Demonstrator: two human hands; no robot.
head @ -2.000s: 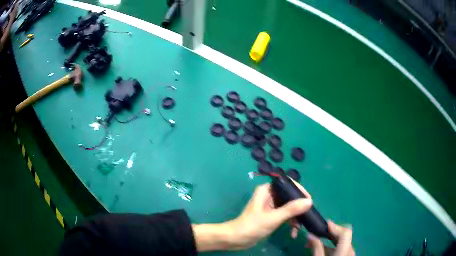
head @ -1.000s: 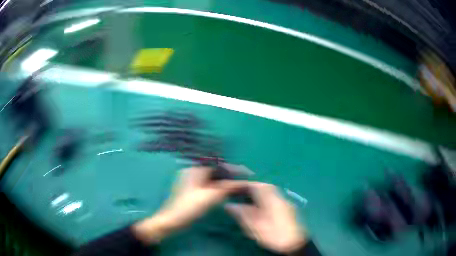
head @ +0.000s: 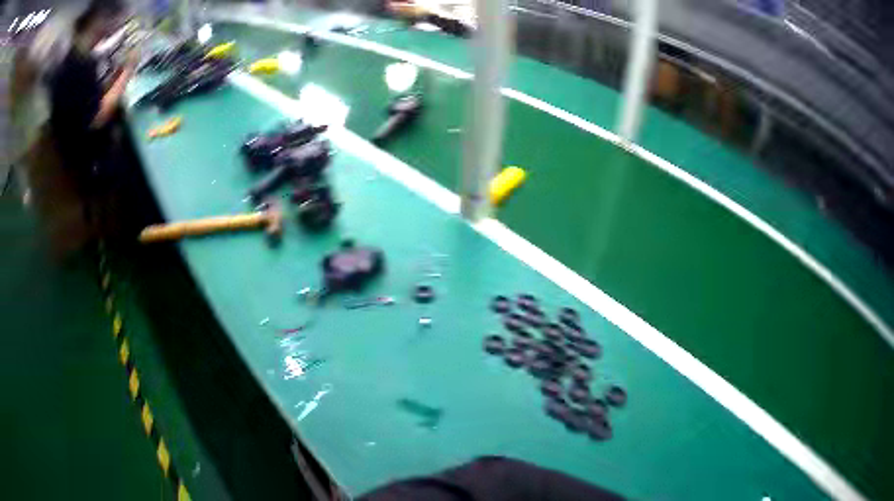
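Note:
No hand of mine shows; a dark sleeve [head: 490,481] is cut off by the bottom edge. Nearest in front of me, many small black rings [head: 554,354] lie in a loose pile on the green bench [head: 471,421]. One single ring [head: 423,294] lies apart to their left. Beside it is a black housing [head: 353,267] with thin wires. The black handle tube seen earlier is not in view. The picture is somewhat blurred.
A claw hammer [head: 211,227] overhangs the bench's left edge. Beyond it lie a black assembly group [head: 294,166] and a farther dark pile [head: 186,73]. A person [head: 83,108] stands far left. A post [head: 482,117] and yellow cylinder [head: 507,186] are at the belt [head: 627,254].
The view has swung left and up, bringing in the far bench and a person. Both hands and the dark tube they held have left the picture; only a sleeve remains.

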